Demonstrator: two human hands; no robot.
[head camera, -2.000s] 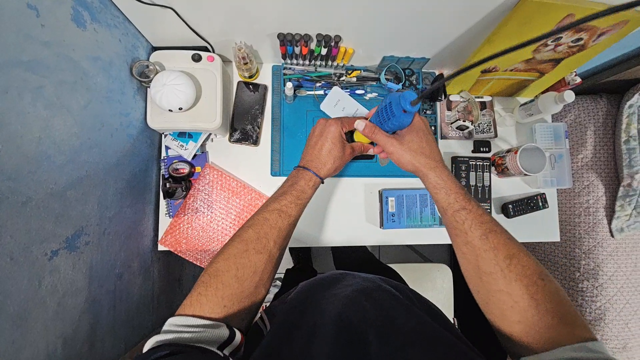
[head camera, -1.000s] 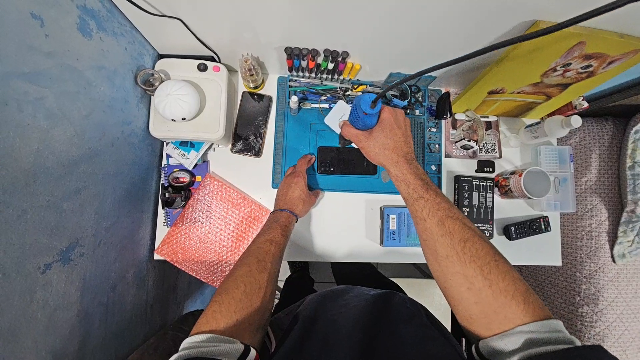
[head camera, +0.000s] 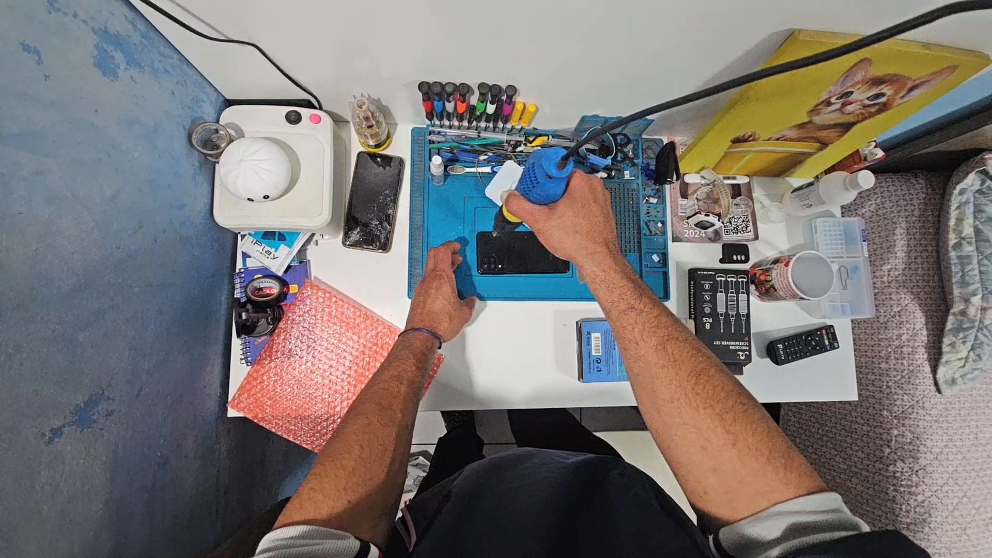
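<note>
My right hand (head camera: 570, 217) is closed around a blue corded hot air handpiece (head camera: 542, 177), its dark nozzle (head camera: 505, 221) pointing down at the upper left part of a smartphone (head camera: 521, 253). That black phone lies face down, with its camera block at the left, on a blue silicone repair mat (head camera: 465, 280). To the left of the phone, my left hand (head camera: 442, 298) rests on the mat's lower left area, fingers apart and holding nothing. A white card (head camera: 504, 183) lies on the mat behind the nozzle.
Behind the mat stand several precision screwdrivers (head camera: 465, 101). A cracked phone (head camera: 373, 201), a white device (head camera: 277, 203) and pink bubble wrap (head camera: 325, 356) are at left. At right are a screwdriver set box (head camera: 719, 314), a mug (head camera: 810, 275), a remote (head camera: 803, 345) and a blue box (head camera: 601, 353). The handpiece's cord (head camera: 744, 81) hangs overhead.
Two seconds ago both hands were together at the handpiece over the mat. My left hand has since come away to the mat's left side, and the phone has come into view.
</note>
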